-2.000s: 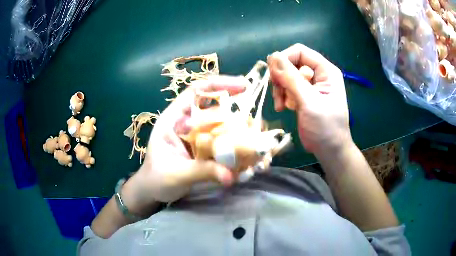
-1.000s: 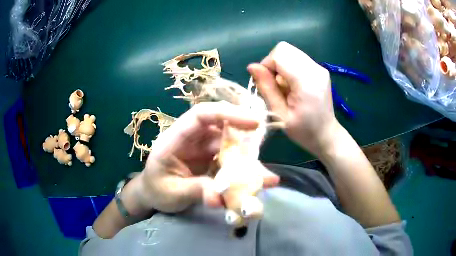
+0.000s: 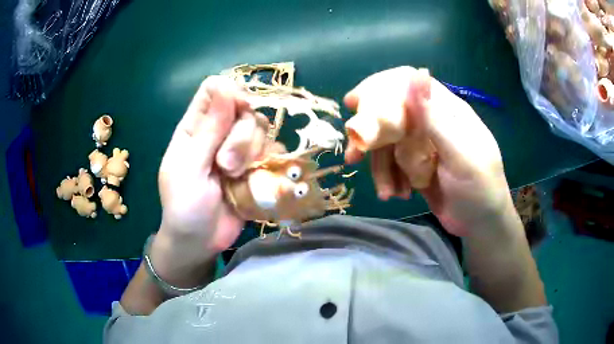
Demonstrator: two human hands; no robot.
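Note:
My left hand (image 3: 202,161) is shut on a peach molded sheet (image 3: 269,188), held above the table's near edge. The sheet has figure parts with white round spots, a lacy web and thin curly tendrils along its edge. My right hand (image 3: 444,148) holds loose peach figure parts (image 3: 384,124), one between thumb and fingers with its orange neck opening towards the left, and another lower in the fingers. The two hands are apart. Side cutters with blue handles (image 3: 471,93) lie behind my right hand, mostly hidden.
Several finished figures (image 3: 111,166) lie on the green table at left. Flash web (image 3: 283,74) lies behind my left hand. A clear bag of parts (image 3: 562,74) is at upper right, crumpled clear film (image 3: 57,40) at upper left. Tan scraps (image 3: 528,205) and a blue bin (image 3: 101,285) show below the table edge.
My right hand has moved right, away from the sheet, and figure parts now show loose in it. My left hand has moved left and up and turned the sheet. The cutters are more covered.

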